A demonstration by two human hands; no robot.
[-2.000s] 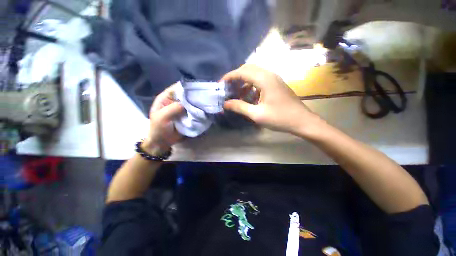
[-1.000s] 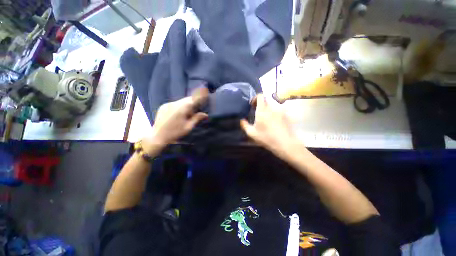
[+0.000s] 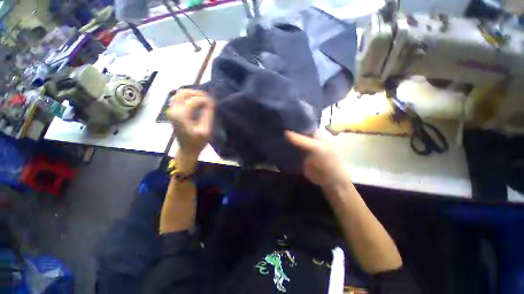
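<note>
The dark slate-grey garment (image 3: pixel 258 103) lies bunched on the white table in front of me, with a paler blue-grey lining (image 3: pixel 330 66) showing at its upper right. My left hand (image 3: pixel 192 118) is at the garment's left edge, blurred, fingers curled; whether it holds cloth cannot be told. My right hand (image 3: pixel 316 155) is at the garment's lower right, with a finger laid against the cloth; its other fingers are partly hidden, and its grip cannot be told.
The cream-white sewing machine (image 3: pixel 442 51) stands at the right. Black-handled scissors (image 3: pixel 428 138) lie near its yellow-brown bed (image 3: pixel 373 122). A second machine's round part (image 3: pixel 125 93) is at the left. A red plastic object (image 3: pixel 47 175) is on the floor at lower left.
The white lining piece between my fingers is no longer seen; dark cloth shows instead. My left hand has moved left, off the bunched middle. The view has turned, showing more of both machines.
</note>
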